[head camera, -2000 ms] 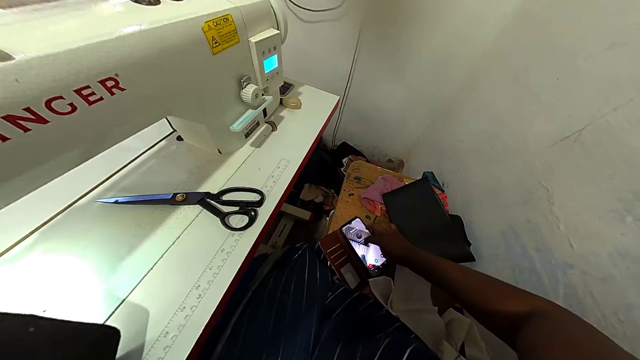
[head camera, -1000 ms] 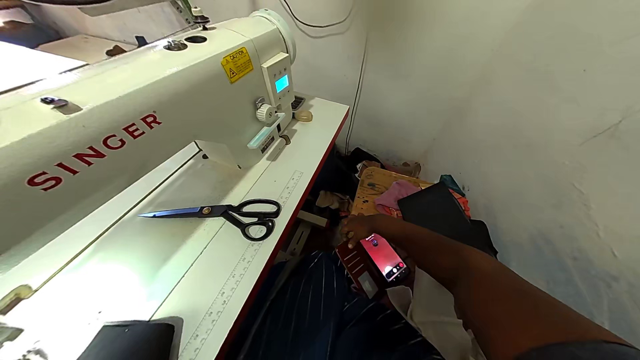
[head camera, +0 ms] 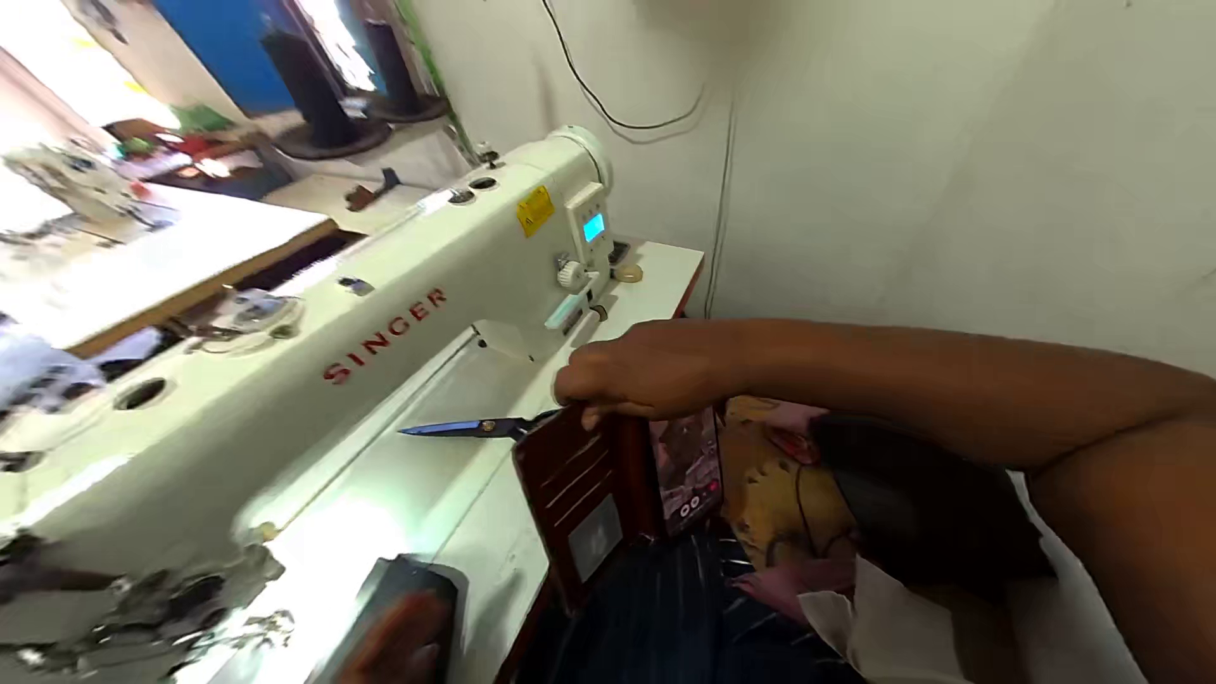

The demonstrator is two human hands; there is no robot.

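Note:
My right hand [head camera: 646, 370] grips the upper edge of a brown wallet-style phone case [head camera: 570, 484], which stands open beside the machine table's edge. A lit smartphone [head camera: 688, 465] sits in its right half. My left hand [head camera: 404, 638], blurred at the bottom, is over a dark flat object [head camera: 418, 570] on the table; whether it grips it cannot be told. Black-handled fabric shears [head camera: 465, 428] lie on the bed of the white Singer sewing machine [head camera: 380, 332], their handles partly hidden behind the case and my right hand.
Dark leather-like material [head camera: 921, 503] and pale cloth [head camera: 893, 617] lie on a wooden stool [head camera: 788, 494] at the right. A tape roll [head camera: 628, 274] sits at the table's far end, near the wall. Behind the machine are another worktable [head camera: 218, 237] and dark thread cones [head camera: 309, 90].
My right hand has lifted the phone and its case from low beside the table to the table's edge. My left hand has come into view. The view has swung left and up.

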